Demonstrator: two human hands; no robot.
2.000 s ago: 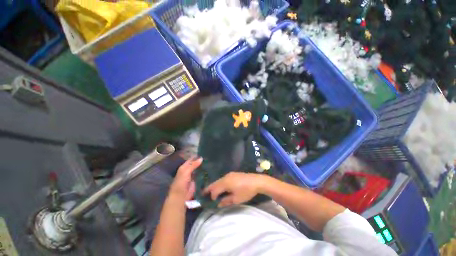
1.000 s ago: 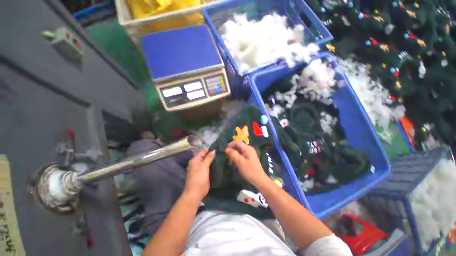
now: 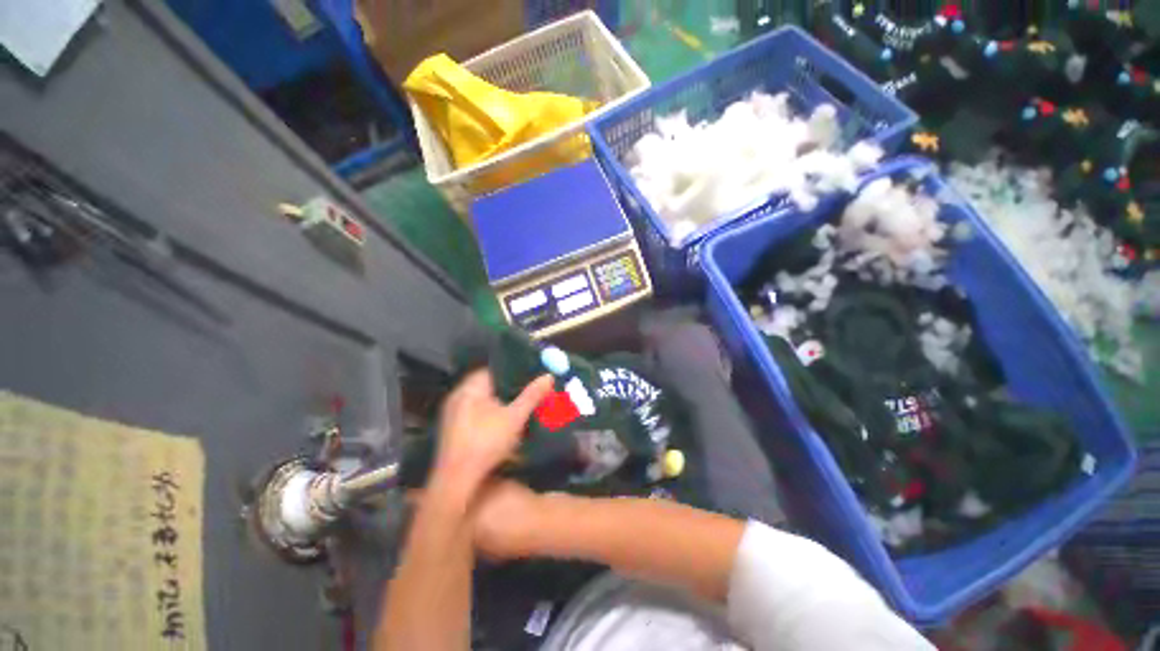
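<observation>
A dark green plush wreath cover [image 3: 623, 439] lies over my lap, with "MERRY" in white letters, a red and white patch, a light-blue pompom and a yellow pompom. Its left part is pulled over the end of the shiny metal filling nozzle [image 3: 369, 481]; only the nozzle's base part shows. My left hand [image 3: 473, 430] is blurred and grips the cover's upper left part beside the patch. My right hand [image 3: 506, 519] is just below it, closed on the cover near the nozzle; its fingers are partly hidden.
The grey machine [image 3: 242, 331] with a yellow handwritten sheet [image 3: 108, 534] stands at left. A weighing scale [image 3: 553, 235], a cream basket [image 3: 439, 146] with yellow cloth and a blue crate [image 3: 751, 153] of white fill are ahead. A blue tub [image 3: 941, 604] holding covers is at right; wreaths lie beyond.
The view has swung left. Both hands have moved with the cover to the nozzle, whose open end was bare before and is now covered. The letters now face up.
</observation>
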